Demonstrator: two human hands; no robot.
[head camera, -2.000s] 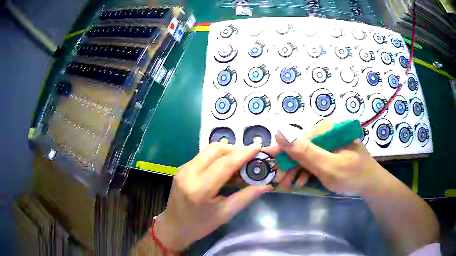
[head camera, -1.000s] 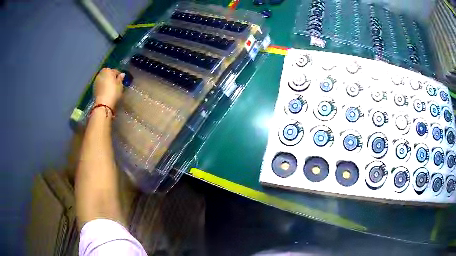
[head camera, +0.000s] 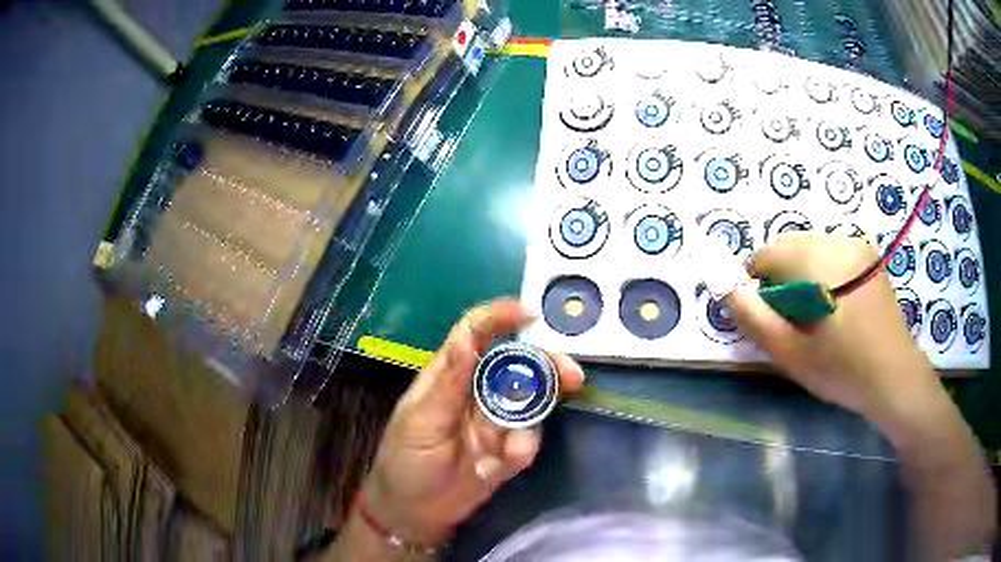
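Observation:
My left hand (head camera: 456, 428) holds a round speaker driver (head camera: 516, 384) in its fingers, its shiny dark-blue face with a fine pale rim turned up. It is in front of the near edge of the white foam tray (head camera: 686, 332). My right hand (head camera: 818, 313) is over the tray's near rows, fingers closed on a green-handled probe (head camera: 799, 300); the probe's tip is hidden. A white patch shows at my right fingertips. Two near-row pockets at the left are empty and black with tan centres; the pocket by my right fingertips holds a driver.
A clear blister tray (head camera: 236, 236) at the left holds rows of black drivers in its far part. Another clear tray (head camera: 757, 20) lies at the far side. A red and black lead (head camera: 917, 214) runs down to the probe. Brown cardboard (head camera: 143, 357) stands at lower left.
My left hand has come back from the blister tray to the foam tray with a driver. My right hand has come back into view with the green probe. One more near-row pocket is filled.

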